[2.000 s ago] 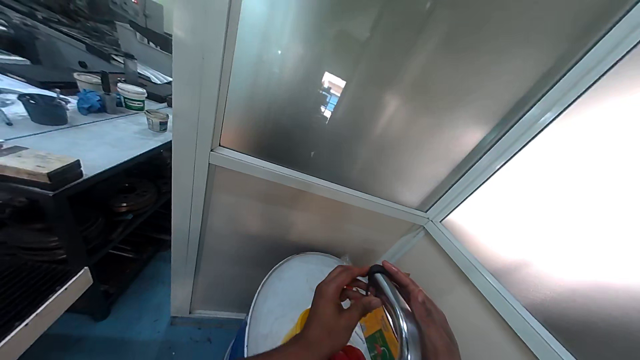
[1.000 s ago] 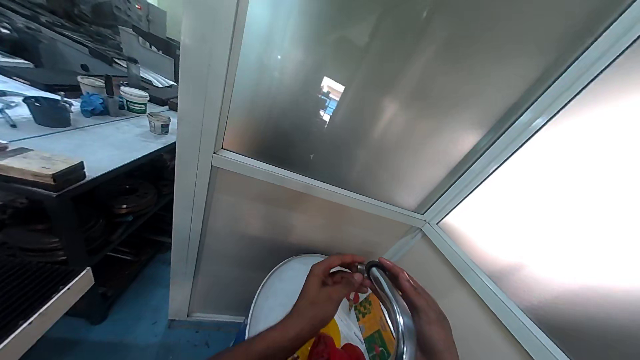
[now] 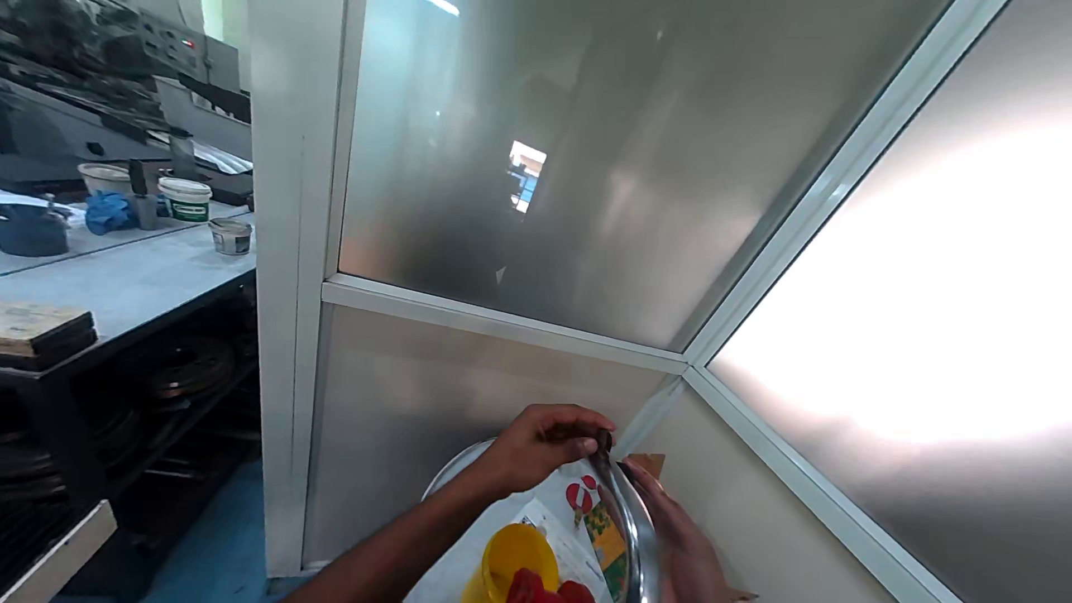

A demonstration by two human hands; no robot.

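A curved, shiny metal tube or rim (image 3: 638, 536) with a dark end runs up from the bottom edge of the head view. My left hand (image 3: 548, 444) pinches its upper end between thumb and fingers. Along the right side of the same piece, my right hand (image 3: 682, 544) holds it with the fingers partly hidden. Beneath the hands lies a white round top (image 3: 456, 553), with a yellow cup-like container (image 3: 519, 557), something red (image 3: 540, 588) and printed packaging (image 3: 607, 540) on it.
Frosted panels in a pale metal frame (image 3: 502, 322) stand close in front and at right. On the left, a workbench (image 3: 159, 276) bears tubs (image 3: 186, 199), a blue crumpled cloth or glove (image 3: 109, 213) and a wooden block (image 3: 38, 327). Dark round parts (image 3: 193, 367) sit on the shelf below.
The metal piece and both hands have shifted lower in the view. A yellow container now shows more fully below them. My left hand stays at the piece's upper end.
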